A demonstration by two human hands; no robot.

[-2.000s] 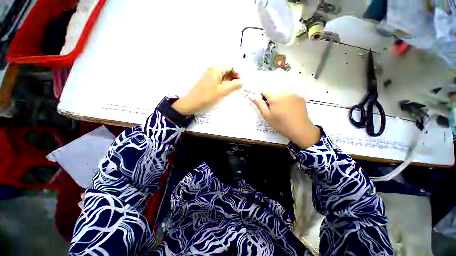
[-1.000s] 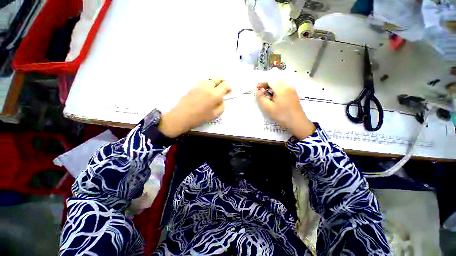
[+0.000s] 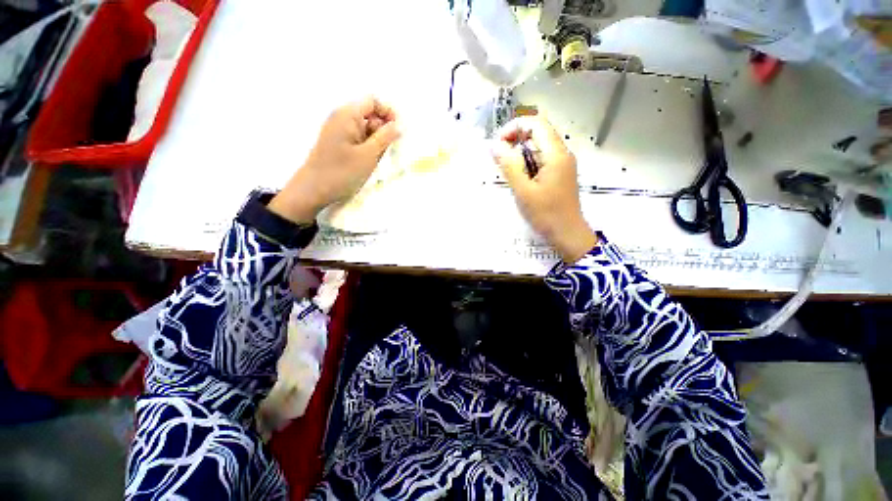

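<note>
A washed-out cream fabric piece [image 3: 416, 168] lies on the white table between my hands, its outline hard to see. My left hand [image 3: 344, 157] is at its upper left with thumb and fingertips pinched; the fabric's edge seems to run up to them. My right hand [image 3: 544, 176] is right of the fabric, by the needle area [image 3: 502, 106] of the sewing machine. It holds a small dark tool, probably thread snips [image 3: 529, 159], in its curled fingers; the tips are hidden.
Black fabric shears [image 3: 716, 176] lie at the right, a thin grey metal strip [image 3: 612, 106] on the machine bed. A red basket [image 3: 106, 155] with white pieces stands at the left. A printed ruler [image 3: 665, 258] runs along the front edge. A pale strap [image 3: 804, 289] hangs at the right.
My left hand has moved left and up, away from my right hand, and cream fabric now shows between them. My right hand still holds the dark tool. The view has shifted slightly.
</note>
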